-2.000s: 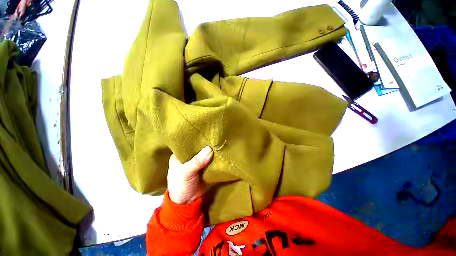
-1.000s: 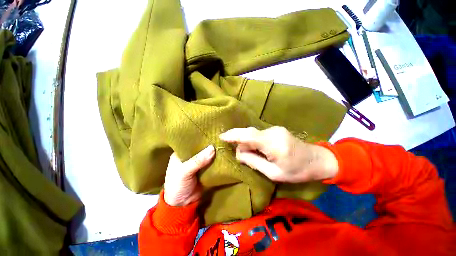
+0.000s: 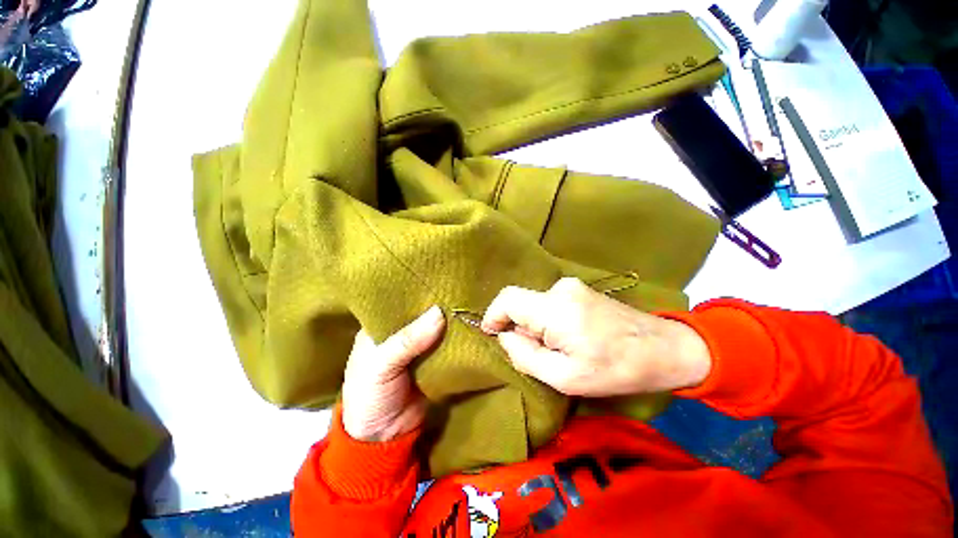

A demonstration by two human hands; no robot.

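Note:
An olive-green jacket [image 3: 420,252] lies bunched over the white table's front edge, one sleeve [image 3: 567,79] stretched to the upper right. My left hand [image 3: 389,373] grips the cloth from the left, thumb on top. My right hand [image 3: 599,342] is just right of that thumb, thumb and index finger pinched together at the cloth. A thin needle [image 3: 473,321] glints at these fingertips, mostly hidden. A yellow-olive thread [image 3: 620,282] loops out behind the right hand.
A black phone [image 3: 714,154], dark red snips [image 3: 752,244], a pale booklet [image 3: 856,168] and a white bottle [image 3: 786,26] lie at the upper right. More olive cloth [image 3: 63,368] is piled at the left. A dark strip [image 3: 118,189] runs along the table's left side.
My right hand has come in from out of view to the left thumb, and its fingertips now pinch the needle. A thread loop shows behind it. My left hand keeps its hold.

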